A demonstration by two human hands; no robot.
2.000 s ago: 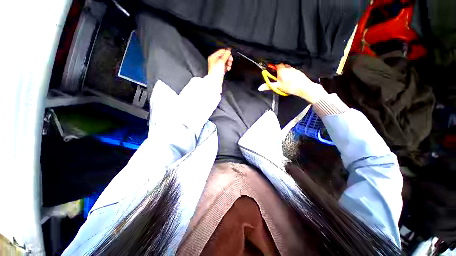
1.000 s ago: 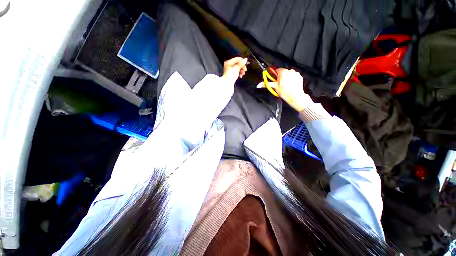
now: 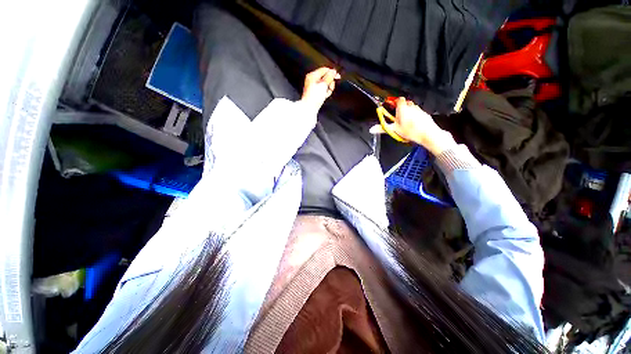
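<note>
A black pleated garment (image 3: 394, 34) lies across the board beyond my lap, its long folds running away from me. My right hand (image 3: 413, 124) holds the scissors (image 3: 391, 124) by their orange-yellow handles, with the silver blades pointing up and left along the garment's near edge. My left hand (image 3: 321, 85) is at that near edge, left of the blade tips, with thumb and fingers pinched together. Whether cloth or thread is between the fingertips is too small to tell.
The board's yellow-tan edge (image 3: 469, 83) shows at the garment's right. A red stool-like thing (image 3: 519, 61) stands beyond it. Brown garments (image 3: 522, 138) are piled at right, near a blue basket (image 3: 409, 173). A white table (image 3: 34, 138) is at far left, a blue panel (image 3: 176, 68) beside it.
The view has shifted. The scissors and my right hand have moved a little away from my left hand, to the right and towards me. The blades show more clearly.
</note>
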